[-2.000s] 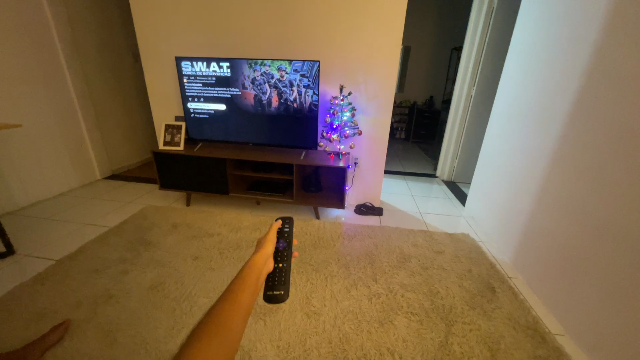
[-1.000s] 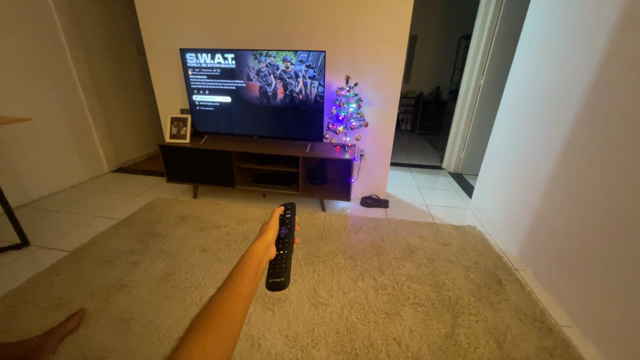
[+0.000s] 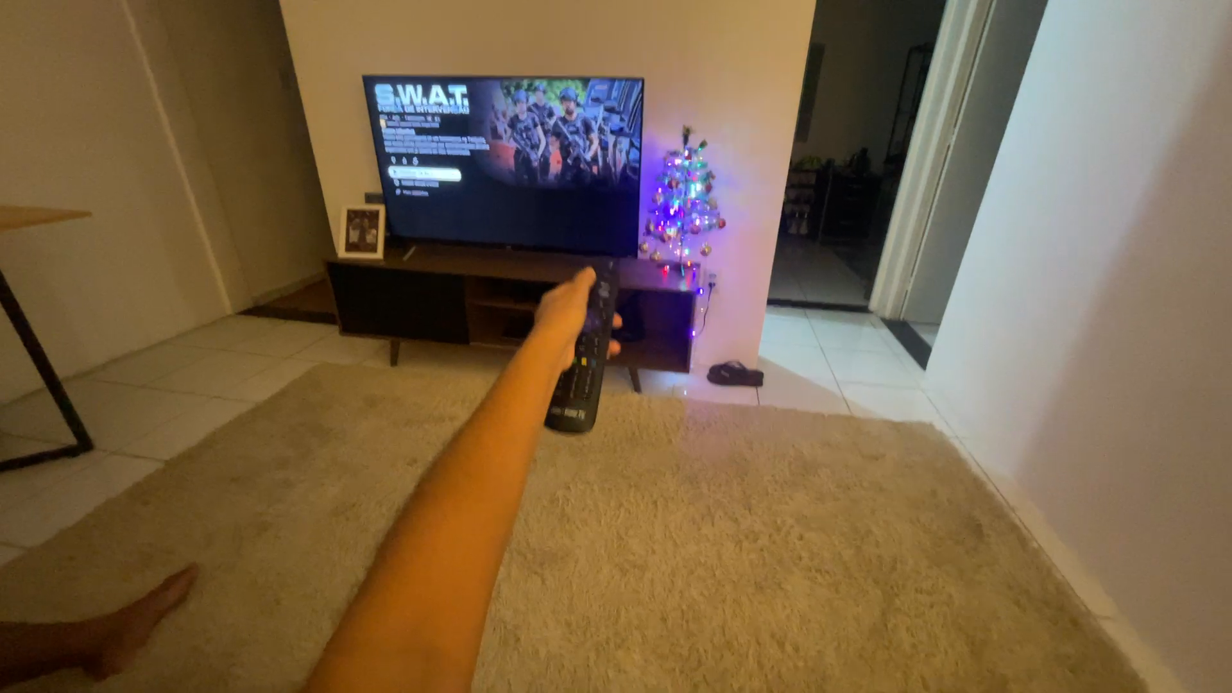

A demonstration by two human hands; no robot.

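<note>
My left hand point(image 3: 566, 313) holds a long black remote control point(image 3: 582, 375), thumb on its upper left part and fingertips showing at its right edge. The remote's far end overlaps the front of a wooden TV cabinet point(image 3: 404, 298) from this viewpoint. On the cabinet stands a flat-screen television point(image 3: 443, 217), lit with a series page: a title, text, a highlighted bar and a picture of people in dark gear. My right hand is not in view.
A framed photo point(image 3: 362, 231) and a small lit Christmas tree point(image 3: 683, 207) flank the television. Dark flip-flops point(image 3: 735, 373) lie on the tiles beside a beige rug point(image 3: 770, 539). A bare foot point(image 3: 144, 616) is at lower left, a table point(image 3: 43, 217) at left and a doorway at right.
My left hand has moved up and somewhat right with the remote, from over the rug to in front of the cabinet. The television page looks the same.
</note>
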